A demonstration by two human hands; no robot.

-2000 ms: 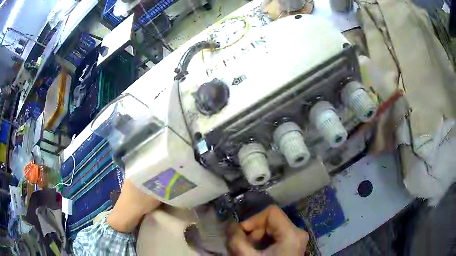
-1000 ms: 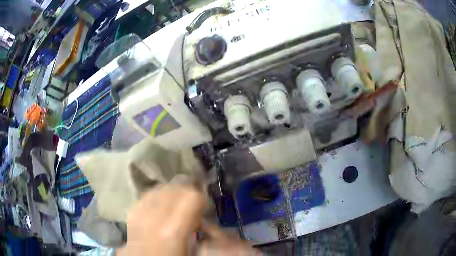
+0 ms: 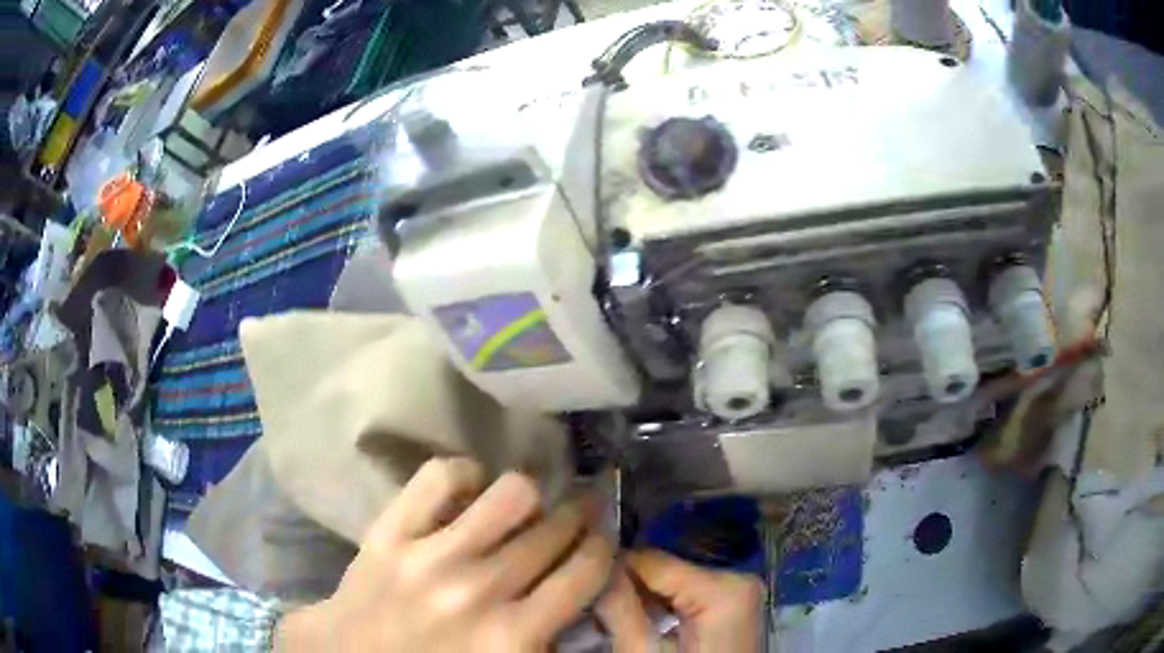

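A beige-grey garment panel (image 3: 364, 408) lies bunched at the left of the overlock machine (image 3: 817, 140). My left hand (image 3: 472, 561) grips the panel's edge just in front of the machine's left head, fingers bent over the cloth. My right hand (image 3: 702, 600) is beside it at the lower edge of the picture, partly cut off, with its fingertips pinching the cloth edge against the left hand's fingers. The needle and presser foot area is hidden behind the left head cover and the hands.
Striped blue cloth (image 3: 275, 287) lies on the table at left, with a white cord and plug (image 3: 180, 304). A blue tray (image 3: 817, 542) with lint sits below the dials. Beige pieces (image 3: 1123, 319) hang at right. Cut pieces (image 3: 109, 408) are piled at far left.
My left hand, under the machine head two seconds ago, is now in front of it, with the panel drawn out to the left. The hands have come together at the cloth edge. The view has shifted.
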